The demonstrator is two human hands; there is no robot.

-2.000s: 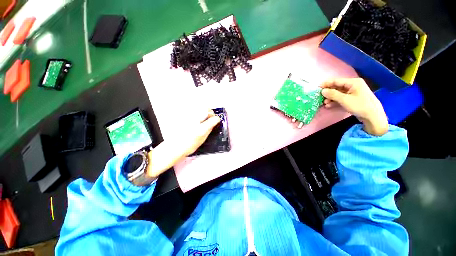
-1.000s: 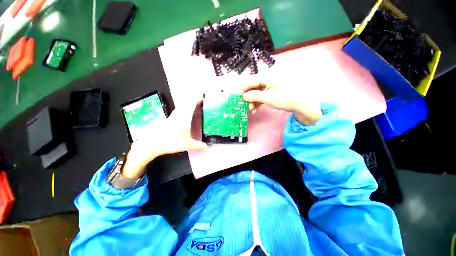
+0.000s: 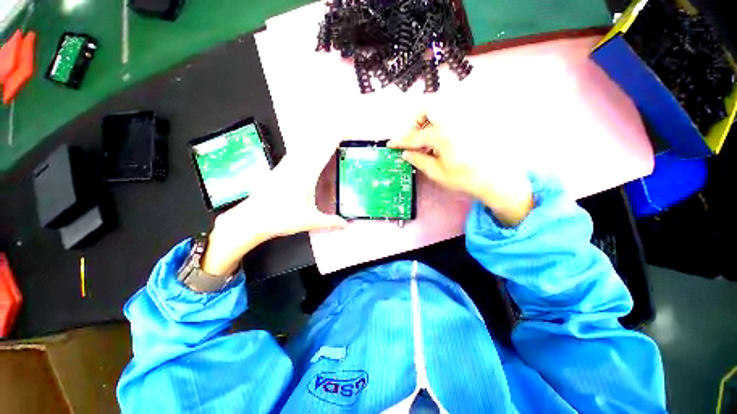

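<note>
A green circuit board lies in a black housing on the pink mat, with the black rim showing around it. My left hand is around the housing's left side, thumb at its lower left corner and fingers at its left and upper edge. My right hand has its fingertips at the board's upper right corner; whether they pinch a part is too blurred to tell. A tangled pile of black toothed strips lies at the far end of the mat.
Left on the black bench are a board-in-housing unit, an open black housing and grey-black blocks. Another unit is on the green conveyor. A blue parts bin stands right, a carton lower left.
The board has come from the right side of the mat onto the housing and now sits lower inside its rim. My left hand moved to the housing's left side; my right hand moved leftward with the board.
</note>
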